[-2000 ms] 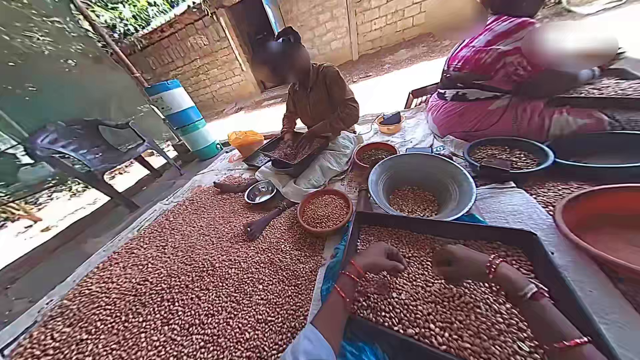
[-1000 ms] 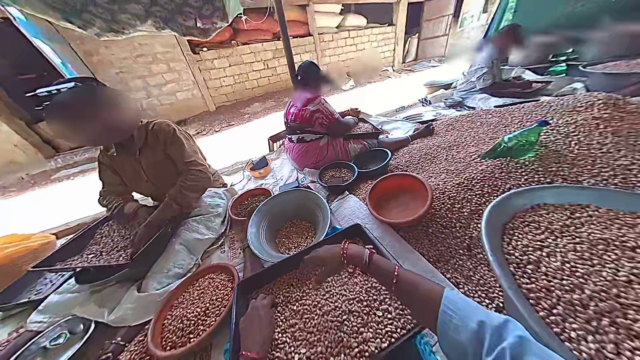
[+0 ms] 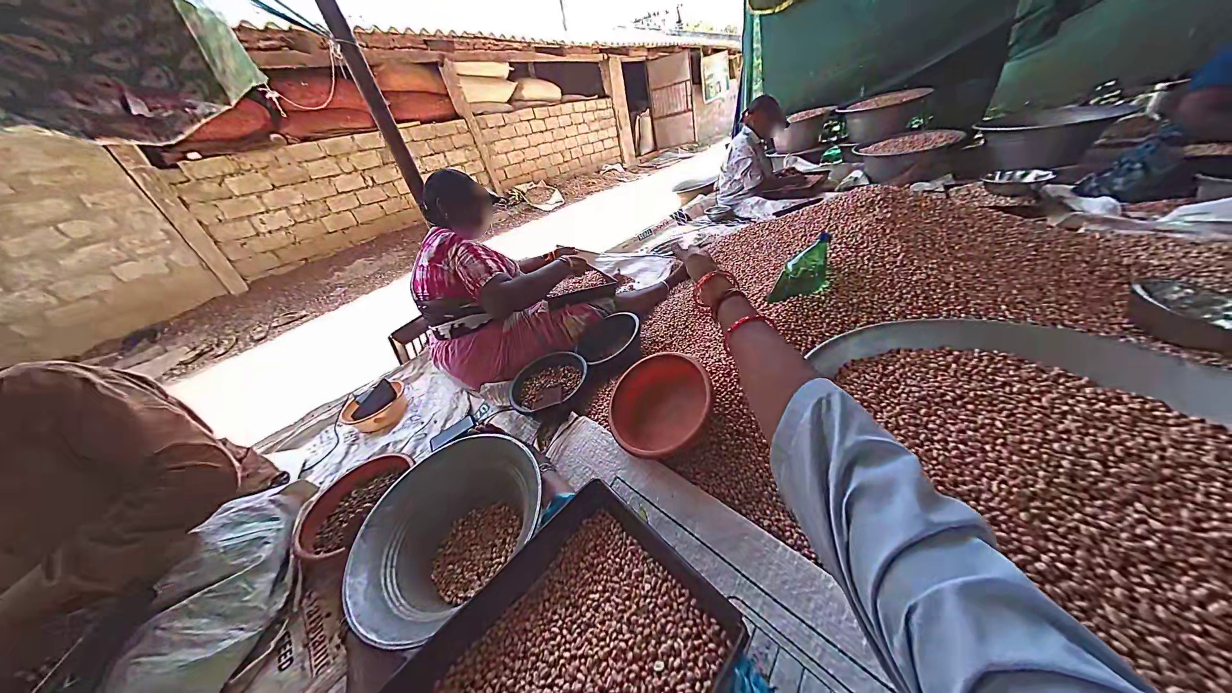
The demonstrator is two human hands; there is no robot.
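Note:
My right hand point(image 3: 695, 262), with red bangles at the wrist, is stretched forward over the near side of the large heap of reddish-brown nuts or seeds point(image 3: 895, 236). Its fingers are small in view, and whether they hold anything is unclear. A piece of green plastic point(image 3: 803, 269) stands on the heap to its right. Below lies a dark rectangular tray point(image 3: 602, 496) of the same nuts, cut off by the lower edge. Beside the tray stands a grey metal basin point(image 3: 371, 577) with some nuts in it. My left hand is out of view.
A terracotta-coloured bowl point(image 3: 660, 404) and two dark bowls point(image 3: 549, 385) stand ahead. A wide grey tub point(image 3: 1039, 351) of nuts fills the right. A co-worker in brown point(image 3: 106, 481) is close at left; one in pink point(image 3: 481, 298) sits ahead with a tray, another farther back.
My right hand has left the tray and reached out forward over the heap. My left hand, at the tray before, has gone out of view. The view has swung to the right.

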